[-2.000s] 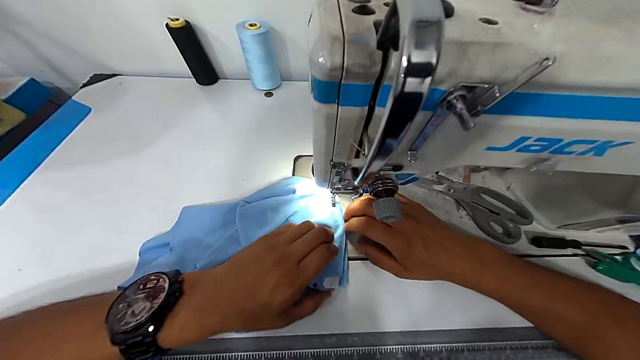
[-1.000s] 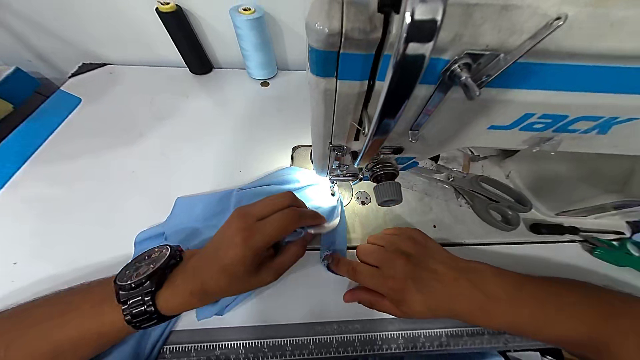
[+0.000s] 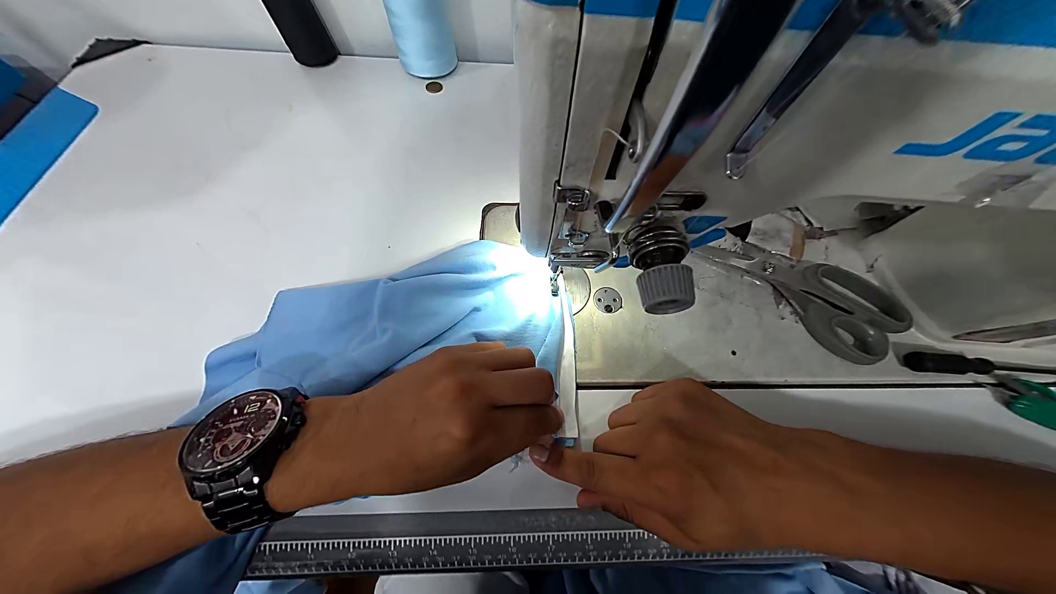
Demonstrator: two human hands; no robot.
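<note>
Light blue fabric (image 3: 330, 330) lies on the white sewing table, its far end at the lit needle and presser foot (image 3: 555, 283) of a Jack sewing machine (image 3: 610, 107). A narrow white strip (image 3: 567, 363) runs along the fabric's right edge from the foot toward me. My left hand (image 3: 462, 412), with a dark watch on the wrist, pinches the near end of the fabric beside the strip. The index fingertip of my right hand (image 3: 660, 462) touches the strip's near end; whether it grips anything is hard to tell.
Grey-handled scissors (image 3: 825, 305) lie right of the needle plate, near a black-handled tool (image 3: 949, 363) and a green-handled tool (image 3: 1035, 404). A metal ruler (image 3: 454, 544) spans the near table edge. Black (image 3: 305, 33) and light blue (image 3: 421, 37) thread spools stand behind.
The white strip now lies straight along the fabric edge; a second ago it was bunched by my left fingers. Both hands are now close together at its near end. The view has moved closer.
</note>
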